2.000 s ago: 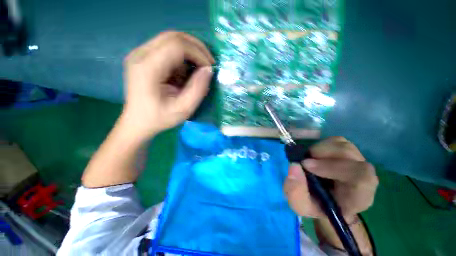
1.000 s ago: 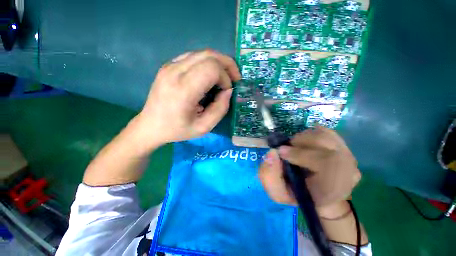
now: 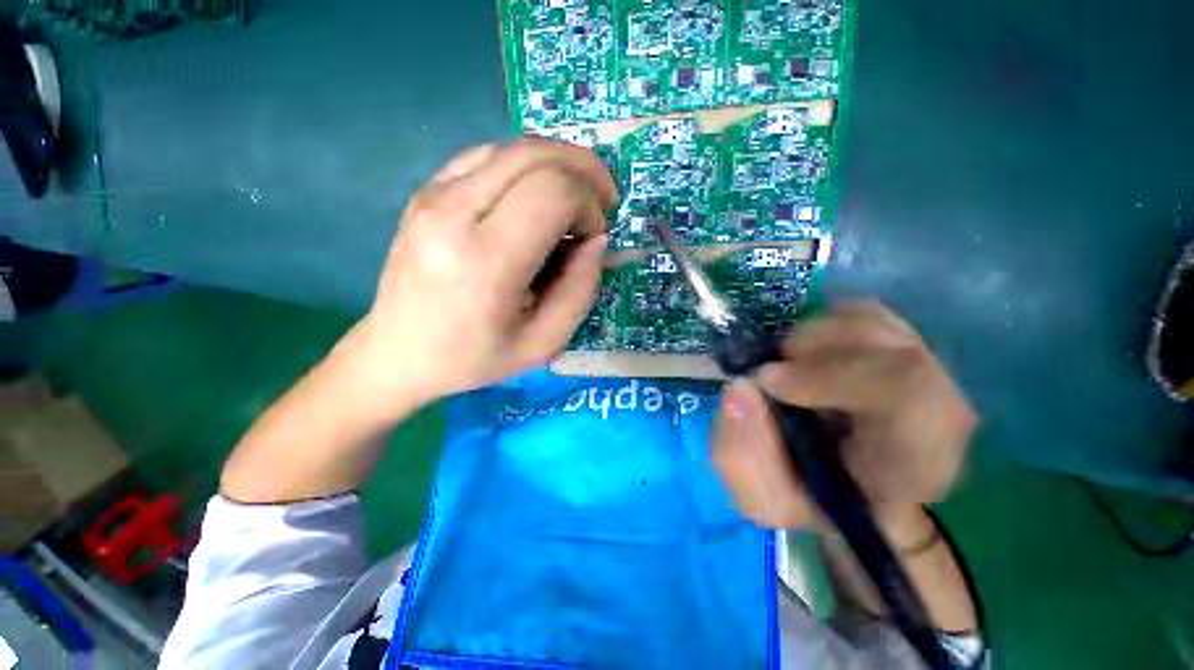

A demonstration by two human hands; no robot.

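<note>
A green PCB panel [image 3: 681, 170] lies on a pale tan backing board [image 3: 629, 365] at the bench's front edge. My right hand [image 3: 851, 419] is shut on the black handle of a soldering iron [image 3: 701, 295], its tip over the panel near the gap between the middle and lower rows. My left hand [image 3: 491, 262] is over the panel's left edge, thumb and forefinger pinched together near the iron's tip. A faint thin strand, seemingly solder wire [image 3: 623, 223], shows at the fingertips. The hand hides part of the panel.
A dark green mat [image 3: 288, 144] covers the bench. More green boards [image 3: 125, 11] lie at the top left. A dark object with a pale rim [image 3: 33, 111] is at the left. A round tin [image 3: 1175, 327] is cut off at the right. A blue apron [image 3: 596, 524] covers my lap.
The panel has shifted left in view since one second ago. The iron's tip has moved from the lower row up near the middle row. My left hand still pinches at the panel's left side.
</note>
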